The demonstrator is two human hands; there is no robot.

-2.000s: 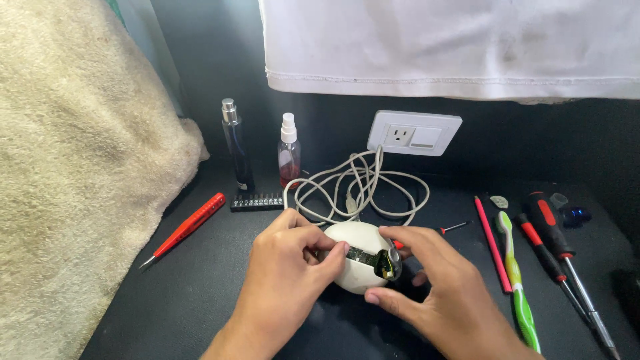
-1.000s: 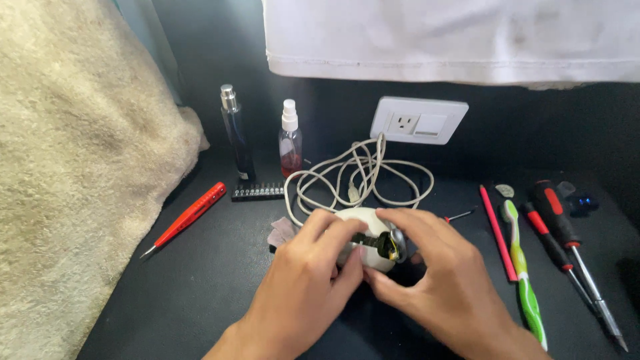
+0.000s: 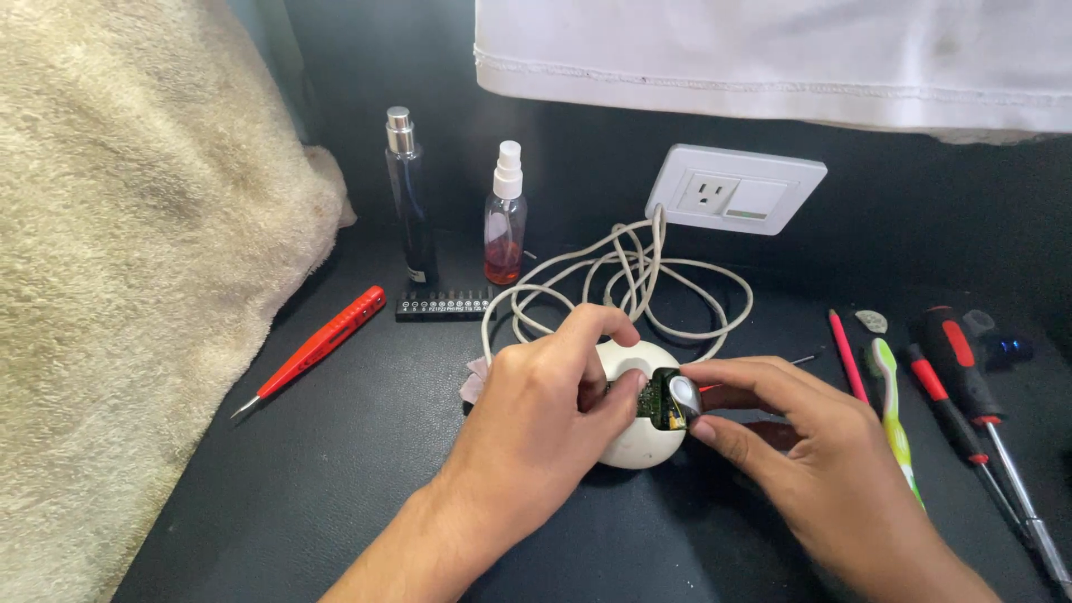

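Observation:
A round white plastic device (image 3: pixel 643 450) rests on the dark surface, a green circuit board (image 3: pixel 646 400) showing in its opening. My left hand (image 3: pixel 557 394) grips it from the left, thumb over the opening and index finger bent above the shell. At its right side my right hand (image 3: pixel 787 427) pinches a small dark part with a silvery round face (image 3: pixel 683 392) between thumb and fingertips. Small yellow wires show beside that part. Behind the device lies a coiled pale cable (image 3: pixel 703 335). A thin red-handled tool lies partly hidden behind my right hand.
To the left are a red pointed tool (image 3: pixel 322 343), a bit set (image 3: pixel 444 306), a dark bottle (image 3: pixel 410 209) and a spray bottle (image 3: pixel 505 234). A pink pencil (image 3: pixel 847 353), toothbrush (image 3: pixel 894 410) and screwdrivers (image 3: pixel 963 368) lie right. A wall outlet (image 3: pixel 737 189) is behind; a fleecy blanket (image 3: pixel 167 209) borders the left.
My left index finger has lifted off the shell and bent, while the thumb stays at the opening. My right hand has stayed at the device's right side.

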